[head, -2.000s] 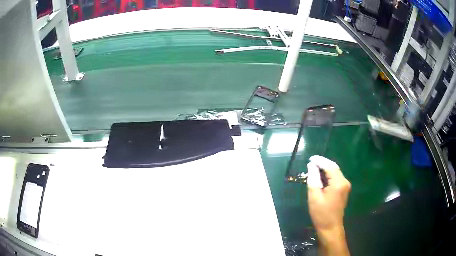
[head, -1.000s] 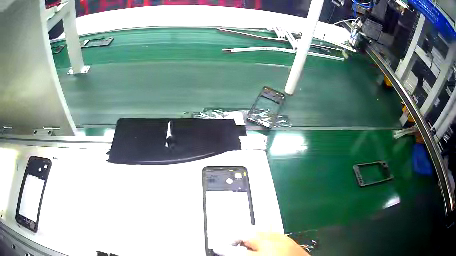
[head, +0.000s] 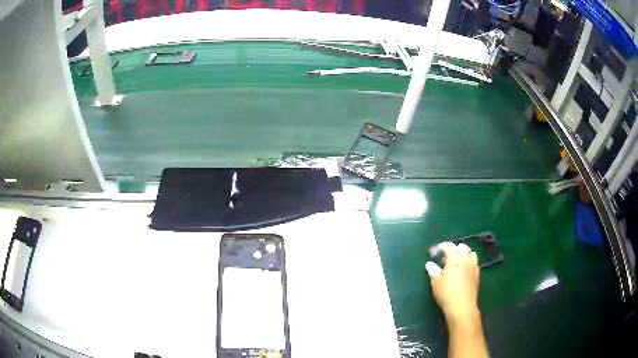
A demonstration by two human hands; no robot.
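Observation:
My right hand point(head: 458, 280), with white finger cots, is over the left end of a phone middle frame point(head: 490, 249) lying flat on the green conveyor belt; the fingers hide that end, and whether they grip it I cannot tell. Another black middle frame point(head: 253, 253) stands upright in view on the white feed surface point(head: 336, 280), untouched. A further frame point(head: 28, 231) is at the surface's far left. My left hand is out of the picture.
A black flap point(head: 280, 199) lies along the feed surface's far edge. Behind it, a tilted frame point(head: 373, 131) rests on shiny scraps near the white post point(head: 420, 77). Another frame point(head: 171, 58) is on the far belt point(head: 245, 112). A metal rail point(head: 580, 154) curves at right.
My right hand let go of a frame on the white surface and moved right to the belt frame. The frames on the white surface and the belt frame shifted left; the far-belt frame shifted right.

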